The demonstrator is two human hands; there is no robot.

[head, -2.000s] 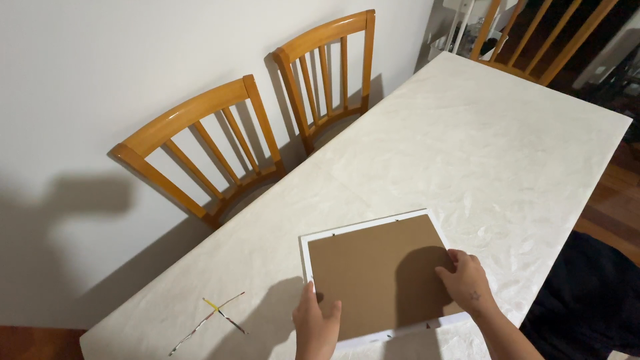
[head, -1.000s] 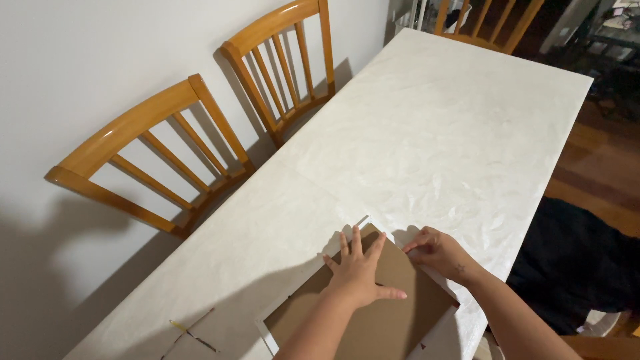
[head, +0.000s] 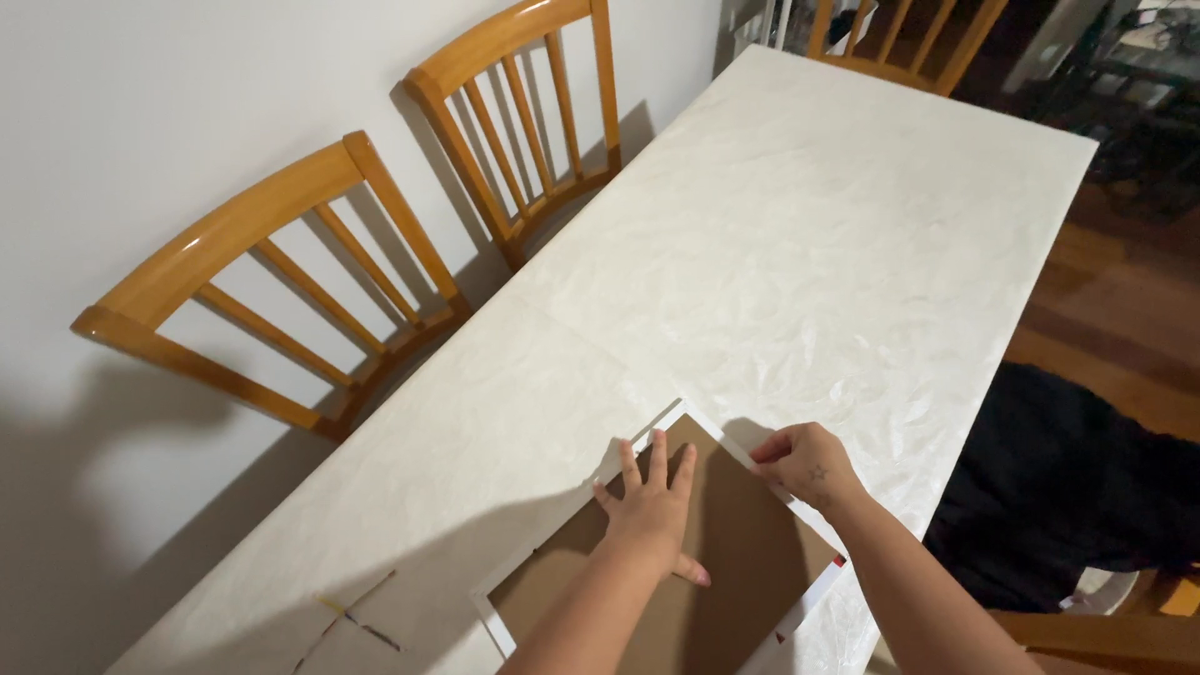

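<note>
A picture frame with a white border point(head: 525, 564) lies on the table, its brown backing board point(head: 750, 553) facing up. My left hand point(head: 649, 511) rests on the board with its fingers spread, the fingertips near the frame's upper left side. My right hand point(head: 808, 466) has its fingers bent at the upper right side of the frame; whether they pinch the edge or something small there cannot be told. A bit of red shows at the frame's right corner. To the left, thin crossed sticks or strips point(head: 349, 614) lie on the table.
A pale patterned cloth covers the long table point(head: 797, 234). Two wooden chairs point(head: 253, 272) stand between table and wall, and another wooden chair point(head: 900, 47) is at the far end. Black fabric point(head: 1059, 487) lies at the right beside the table, near a wooden chair part point(head: 1097, 633).
Two seconds ago my hands were at the frame's left and right sides; my left hand now lies flat on the board. The frame has turned on the table. The view has shifted.
</note>
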